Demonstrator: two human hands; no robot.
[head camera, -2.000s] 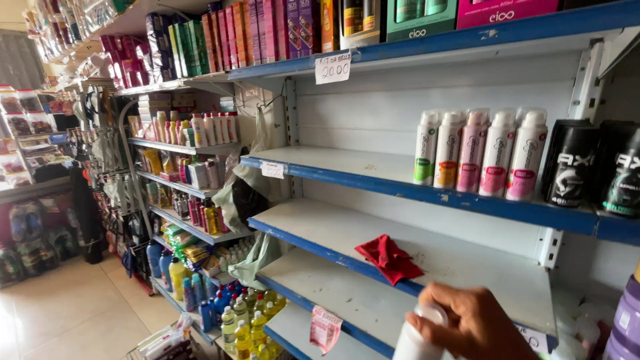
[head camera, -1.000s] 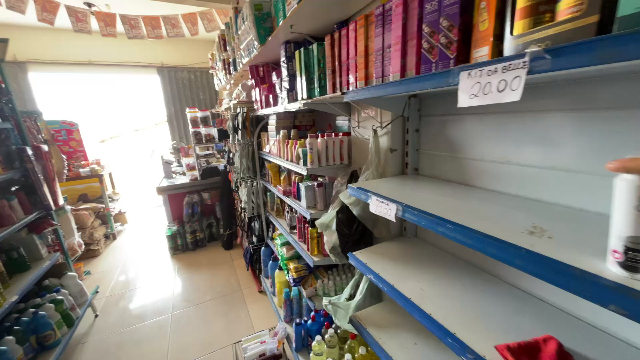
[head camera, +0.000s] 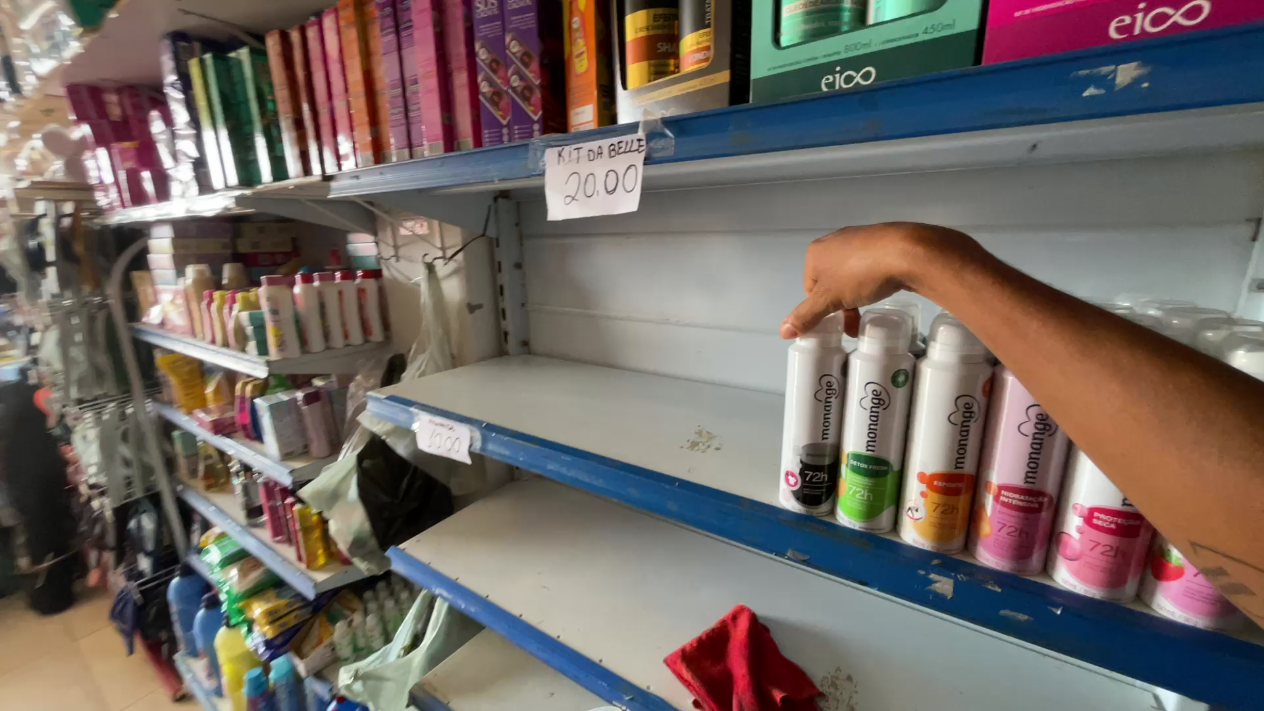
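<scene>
My right hand (head camera: 874, 272) reaches in from the right edge, over a row of aerosol deodorant cans. Its thumb and fingers are on the clear cap of the can with a black band (head camera: 814, 430), which stands upright at the left end of the row. Close beside it are a white can with a green band (head camera: 874, 425), one with an orange band (head camera: 945, 439) and a pink can (head camera: 1020, 474). More cans stand behind and to the right, partly hidden by my forearm. A crumpled red cloth (head camera: 741, 662) lies on the shelf below. My left hand is out of view.
Boxed hair products (head camera: 425, 79) line the upper shelf, with a paper price tag (head camera: 593, 178) on its blue edge. Another tag (head camera: 443, 437) hangs on the middle shelf edge (head camera: 592, 474). Side shelves at left hold bottles (head camera: 326, 311); plastic bags (head camera: 395, 494) hang at the corner.
The can with the black band now stands at the left end of the row; two seconds ago the green-banded can was at that end. My right hand has moved up from below the shelf to this can's cap.
</scene>
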